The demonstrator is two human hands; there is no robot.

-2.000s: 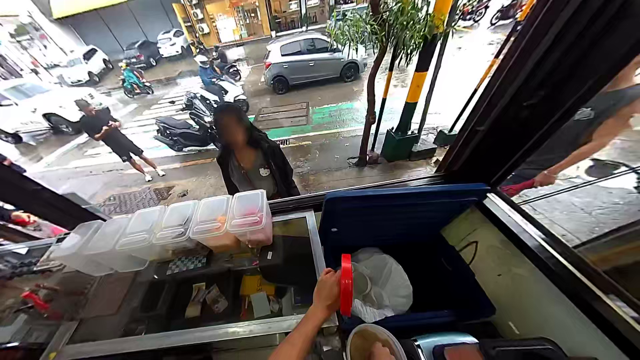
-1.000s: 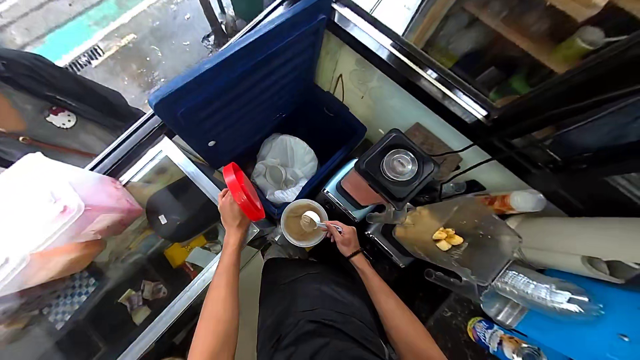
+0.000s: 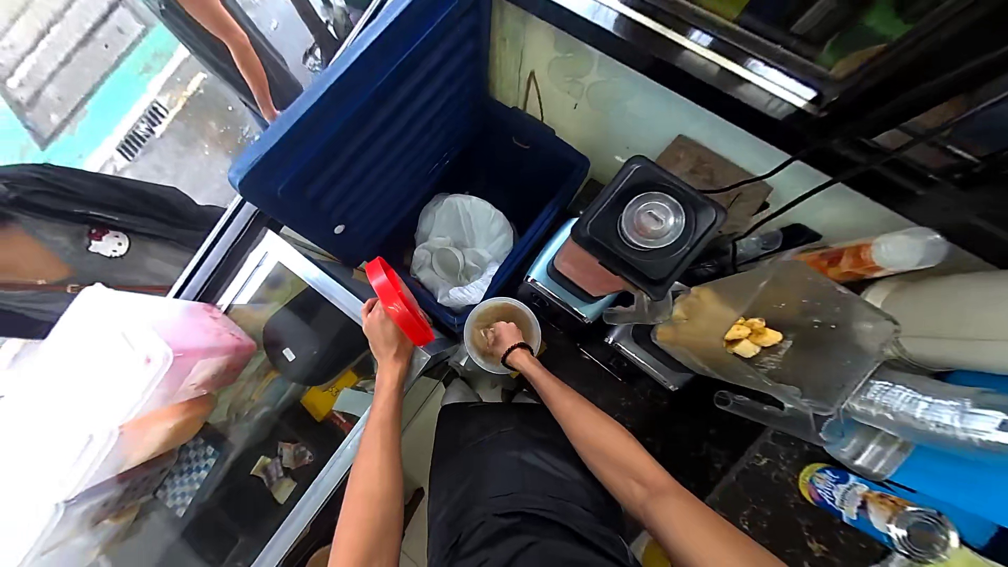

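Observation:
My left hand point(image 3: 386, 335) holds a round red plastic lid point(image 3: 399, 302) on edge, at the corner of the glass display case point(image 3: 303, 272). My right hand point(image 3: 504, 340), with a dark beaded bracelet at the wrist, reaches inside a round tub point(image 3: 535, 324) of brownish contents. Its fingertips are partly hidden, and the spoon is hard to make out. Just beyond the tub stands an open blue cooler point(image 3: 539, 150) with a white plastic bag point(image 3: 463, 244) inside. To the right of the tub is a blender with a black lid point(image 3: 650, 228).
A clear blender jug point(image 3: 819, 335) with yellow fruit pieces point(image 3: 752, 337) lies at the right, near stacked clear cups point(image 3: 929, 409) and a can point(image 3: 850, 500). Plastic containers point(image 3: 150, 354) stand at the left. People are outside, one in a dark jacket point(image 3: 118, 236). Cables point(image 3: 835, 169) run behind the blender.
Two seconds ago the view looked out to the street. One second ago a spoon showed in my right hand above the tub; now that hand is down inside it. My left hand still holds the red lid.

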